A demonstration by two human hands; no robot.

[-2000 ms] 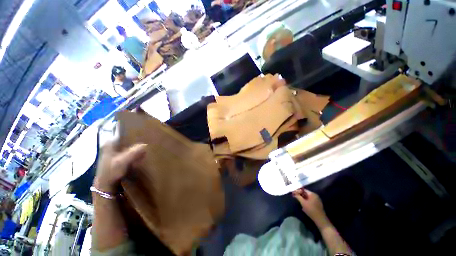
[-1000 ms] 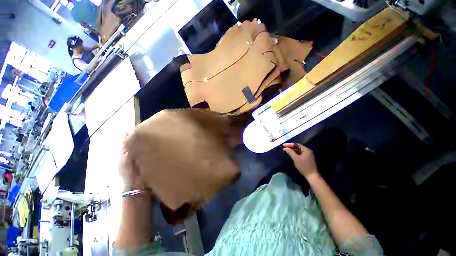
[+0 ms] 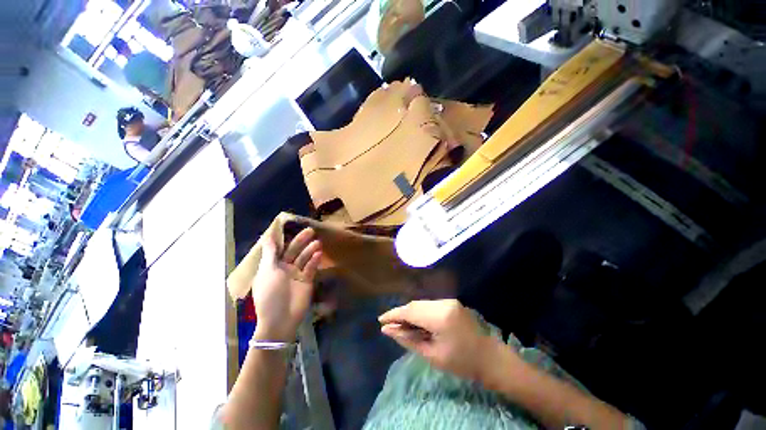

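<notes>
A brown garment panel (image 3: 357,259) hangs folded in front of the bundle of panels (image 3: 365,159), with a lighter flap out to the left. My left hand (image 3: 287,281) is in front of this panel, palm up with fingers half curled; whether it grips the cloth is unclear. My right hand (image 3: 445,336) is closed, low in front of my body, with a small dark item, perhaps thread snips, between the fingers. The white machine arm (image 3: 417,241) points towards me, right of the bundle. The yellow guide plate (image 3: 529,117) lies along it.
The sewing head (image 3: 617,17) is at top right. A black panel (image 3: 340,88) lies on the white table behind the bundle. A long white table edge (image 3: 228,294) runs down on the left. A person (image 3: 139,138) is at the back left, near heaps of brown cloth.
The loose panel, earlier raised in my left hand, is now lower and folded beside the bundle. My left hand has turned palm up. My right hand has moved left, away from the machine arm's tip.
</notes>
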